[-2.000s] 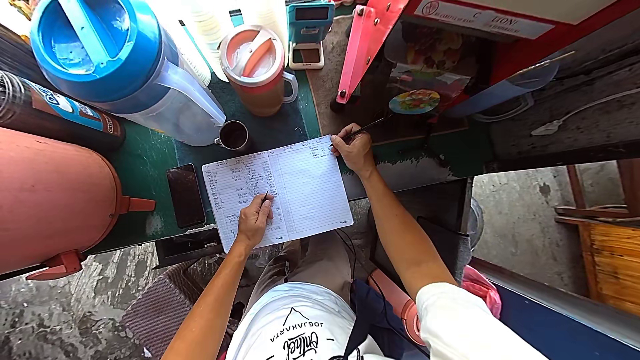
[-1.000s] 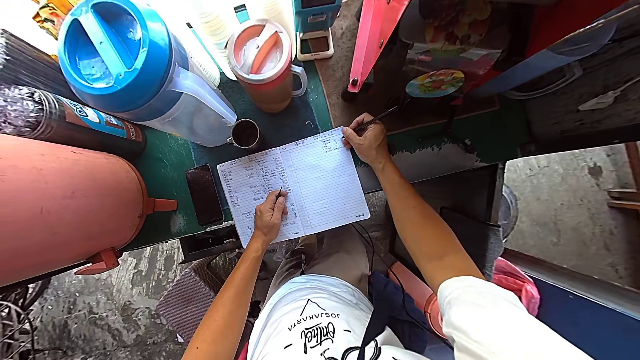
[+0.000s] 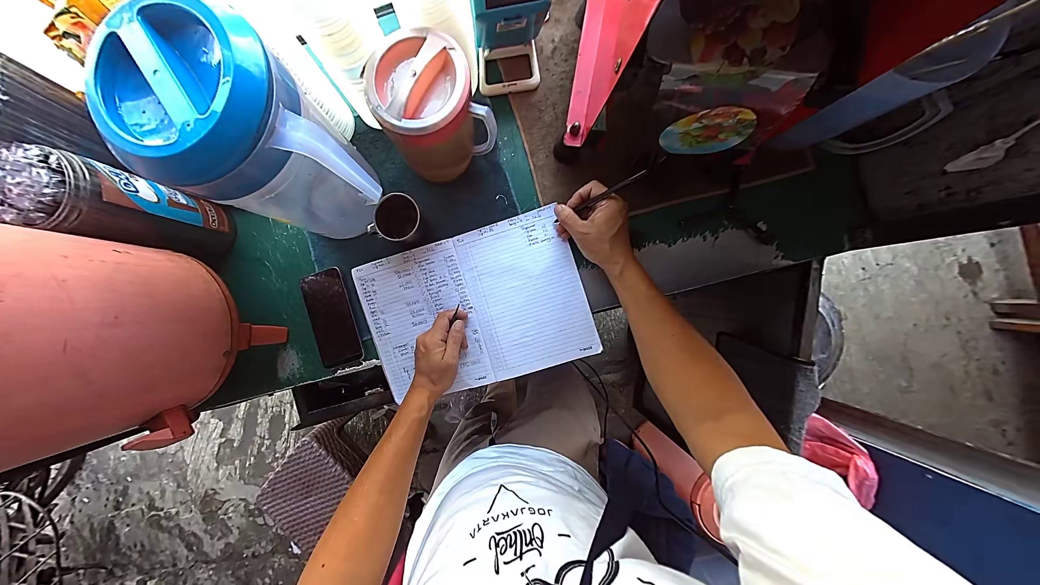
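An open lined notebook (image 3: 536,301) with handwriting lies over the table's front edge, its left page mostly filled and its right page written on near the top. My right hand (image 3: 597,223) holds a slim dark pen (image 3: 621,185) at the right page's upper outer corner, the tip on or just above the paper. My left hand (image 3: 441,351) rests on the lower left page, a small dark pointed thing (image 3: 455,313) showing at its fingertips; what it is cannot be told. A dark smartphone (image 3: 331,317) lies left of the notebook, and a cup of dark liquid (image 3: 396,217) stands behind it.
A large blue-lidded pitcher (image 3: 268,162), a smaller pitcher with a pink lid (image 3: 431,106) and a big pink container with a spigot (image 3: 106,333) stand on the green table (image 3: 276,244). A pink metal frame (image 3: 605,73) rises behind my right hand. A capped dark jar (image 3: 162,207) lies at left.
The view has shifted somewhat. Both hands stay at about the same places on the notebook, and the pen remains in my right hand.
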